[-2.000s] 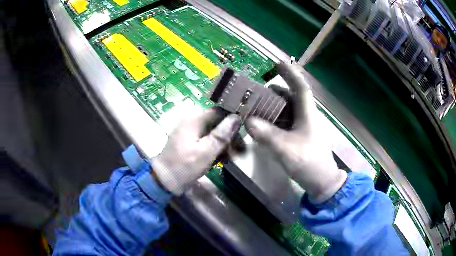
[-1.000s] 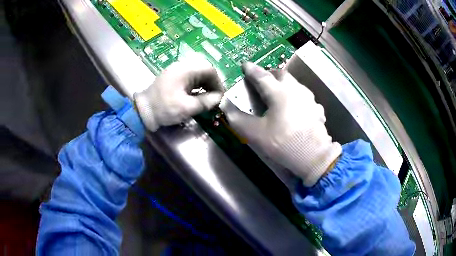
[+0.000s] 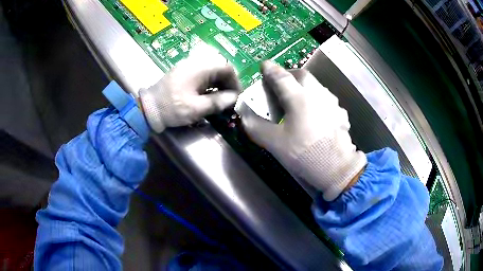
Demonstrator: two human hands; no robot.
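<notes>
My right hand [image 3: 302,116], in a white knit glove, grips a short heatsink assembly [image 3: 257,100] whose pale flat face shows between thumb and fingers, low over the near edge of a green circuit board [image 3: 243,55]. My left hand [image 3: 190,90], also gloved, is at the heatsink's left end with thumb and fingers close together. Small bright bits show between its fingers; whether it holds anything is not clear. The heatsink's underside and pins are hidden.
A long finned heatsink [image 3: 365,95] lies along the board's far side. Yellow strips [image 3: 235,13] lie on the board further up. A metal rail [image 3: 206,159] runs along the near side. Part of another board [image 3: 437,196] shows at right. A blue cord hangs below the left cuff.
The heatsink, held up and tilted between both hands two seconds ago, is now down at the board. Over the last second the hands have barely moved; the view has shifted slightly.
</notes>
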